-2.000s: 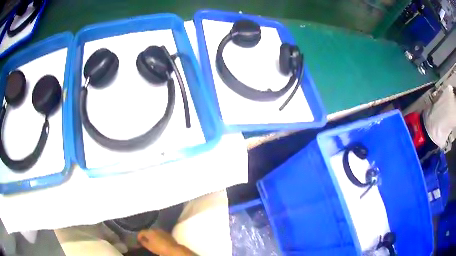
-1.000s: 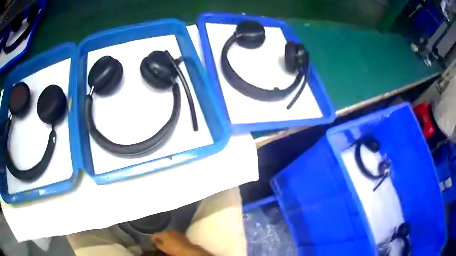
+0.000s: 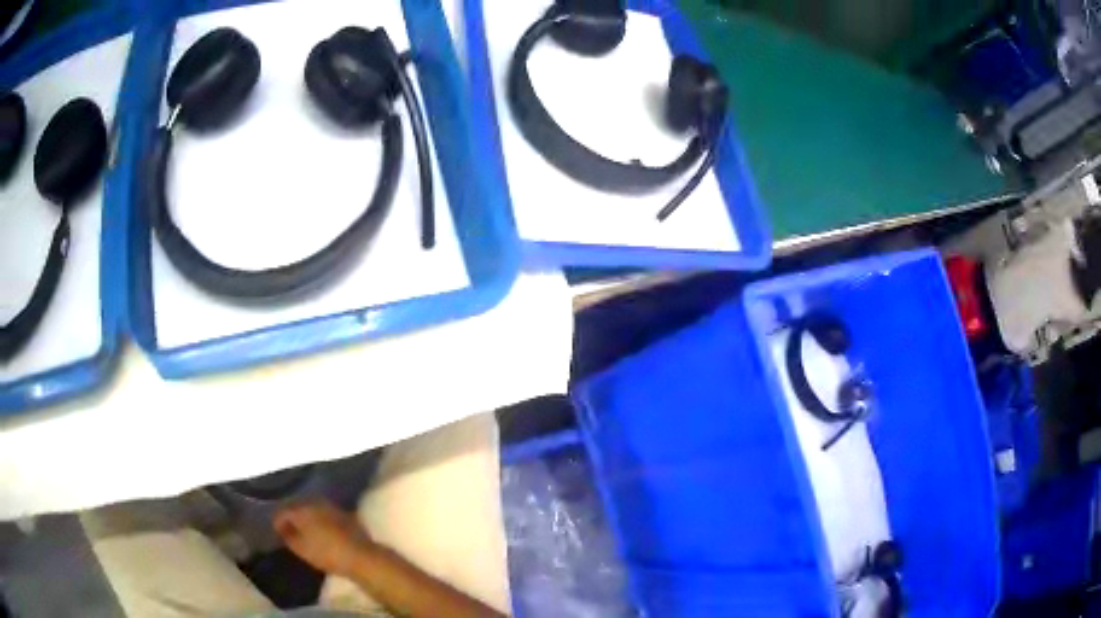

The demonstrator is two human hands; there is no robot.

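Note:
A black headset [image 3: 272, 280] lies on a white liner in the middle light-blue tray [image 3: 488, 181]. Its cups point to the back and its boom microphone runs down on the right. A second headset [image 3: 604, 169] lies in the right tray [image 3: 652, 258]. A third headset [image 3: 70, 151] lies in the left tray, cut by the picture's edge. My right hand [image 3: 316, 535] is low over my lap, below the bench edge, touching none of the headsets. Its fingers are small and blurred, and I cannot tell if it holds anything. My left hand is not in view.
The white bench sheet [image 3: 459, 368] overhangs the bench edge. A deep blue bin [image 3: 712, 459] stands at right, with headsets [image 3: 821, 368] on white sheets inside. Crumpled clear plastic [image 3: 555, 519] is beside it. A green bench top [image 3: 833, 157] extends right. A person in light clothing [image 3: 1038, 284] is at far right.
The view has shifted, so the trays and bin sit higher and further left. More of my right forearm shows, and the hand stays low over my lap. The headsets have not moved in their trays.

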